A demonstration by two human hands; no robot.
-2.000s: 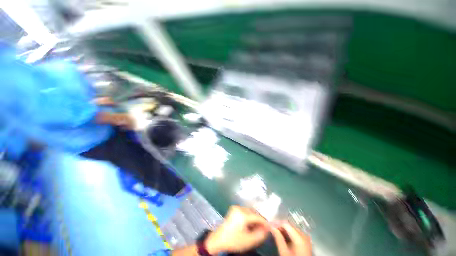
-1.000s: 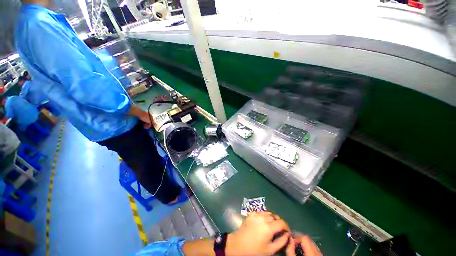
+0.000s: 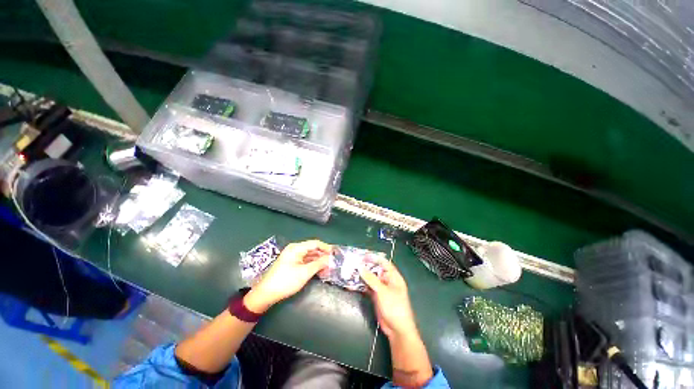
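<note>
My left hand (image 3: pixel 293 270) and my right hand (image 3: pixel 386 284) are close together over the dark-green bench (image 3: pixel 304 334). Both hold a small clear bag of dark and purple-white parts (image 3: pixel 351 267) between them, fingers at its two ends. A second small bag of similar parts (image 3: pixel 259 258) lies on the bench just left of my left hand, partly beside the wrist. The exact parts inside are too small to tell.
Stacked clear trays (image 3: pixel 251 182) with circuit boards stand behind. Clear parts bags (image 3: pixel 179 234), a black round tub (image 3: pixel 57 194) and a metal tin (image 3: pixel 122 156) lie left. A black fan (image 3: pixel 444 249), white bottle (image 3: pixel 496 266), green board pile (image 3: pixel 506 328) and more trays (image 3: pixel 635 304) stand right.
The view has swung to the right, and the standing person is mostly out of it. My hands now show fully, with the bag of parts between them. The fan and board pile have come into view.
</note>
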